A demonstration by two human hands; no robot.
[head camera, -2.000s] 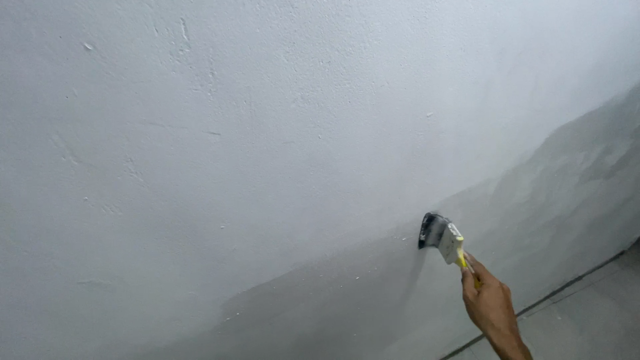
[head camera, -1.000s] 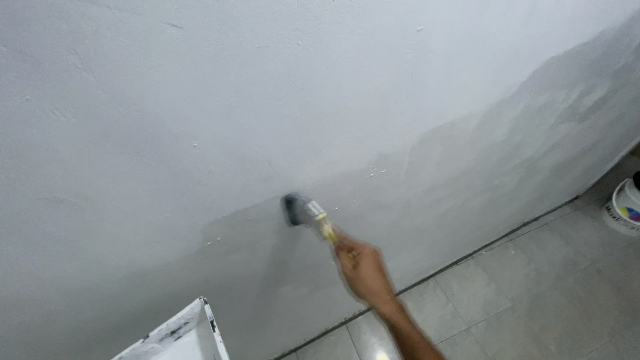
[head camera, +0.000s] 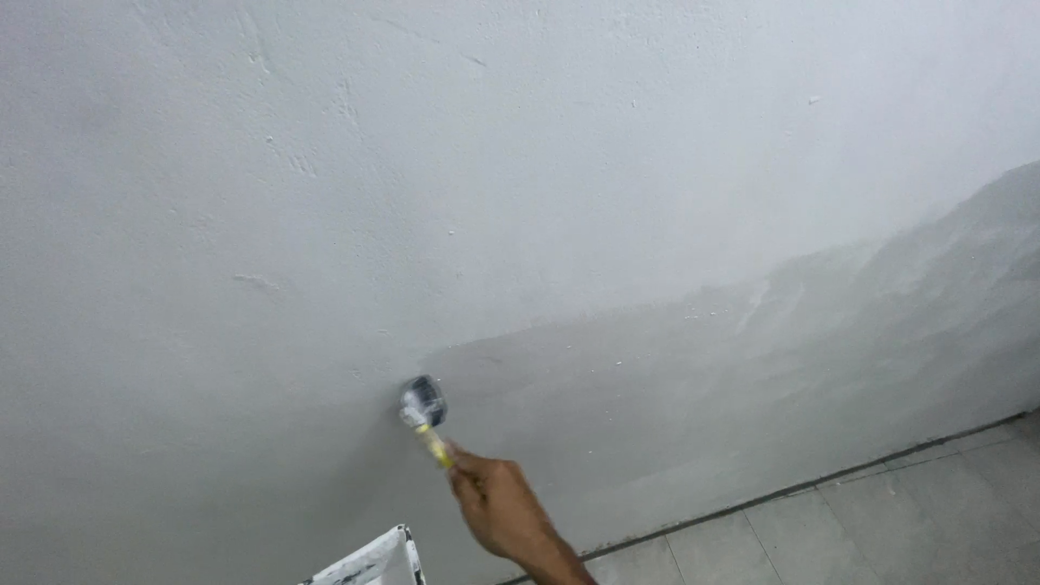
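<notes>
My right hand [head camera: 500, 504] grips the yellow handle of a paintbrush [head camera: 424, 406], whose dark bristles are against the wall [head camera: 569, 203]. The bristles and ferrule look blurred and carry white paint. Around and right of the brush, a darker grey, damp-looking band runs along the lower wall, with a ragged upper edge and small white specks. Above it the wall is pale, with small bumps and scratches. My left hand is out of view.
A white, paint-smeared tray or container [head camera: 378, 561] juts in at the bottom edge, left of my right hand. Grey floor tiles [head camera: 715, 552] meet the wall along a dark joint at the lower right.
My right hand has moved the brush leftward along the wall. The white container, absent from the oldest frame, shows at the bottom. The paint bucket seen at right one second ago is out of view.
</notes>
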